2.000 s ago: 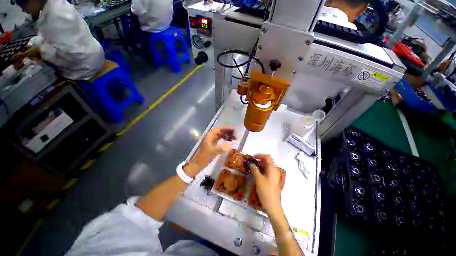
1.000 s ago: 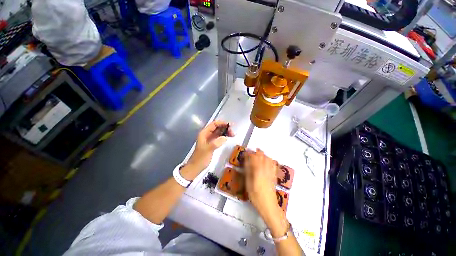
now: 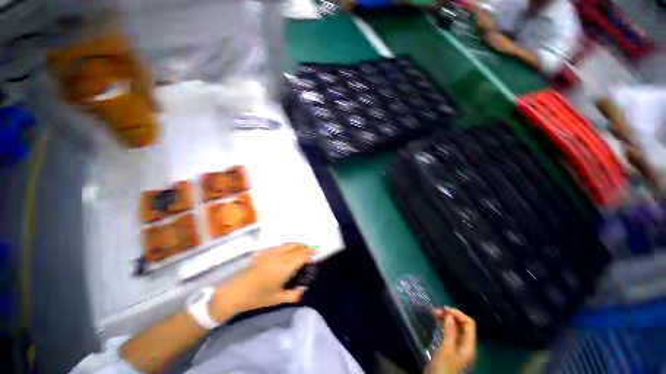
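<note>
My left hand [image 3: 274, 277] is over the front right edge of the white machine table, its fingers curled around a dark part [image 3: 304, 275] that looks like a black housing; blur hides its detail. My right hand [image 3: 454, 342] is low at the green bench edge, fingertips at the side of a narrow perforated plate [image 3: 420, 310]; whether it pinches an insert cannot be told. Four orange-brown nests [image 3: 230, 215] stand in a two-by-two group. The far left nest has a dark piece [image 3: 166, 198] in it.
The orange press head [image 3: 120, 98] hangs at the upper left. A pale strip [image 3: 217, 256] lies before the nests. Black blister trays [image 3: 376, 102] and a tray stack [image 3: 500, 226] sit on the green bench [image 3: 369, 212]. A red tray [image 3: 573, 142] and people's arms are beyond.
The view has swung right towards the green bench. Both hands have left the nests: the left is at the table's front right edge, the right has reached the perforated plate.
</note>
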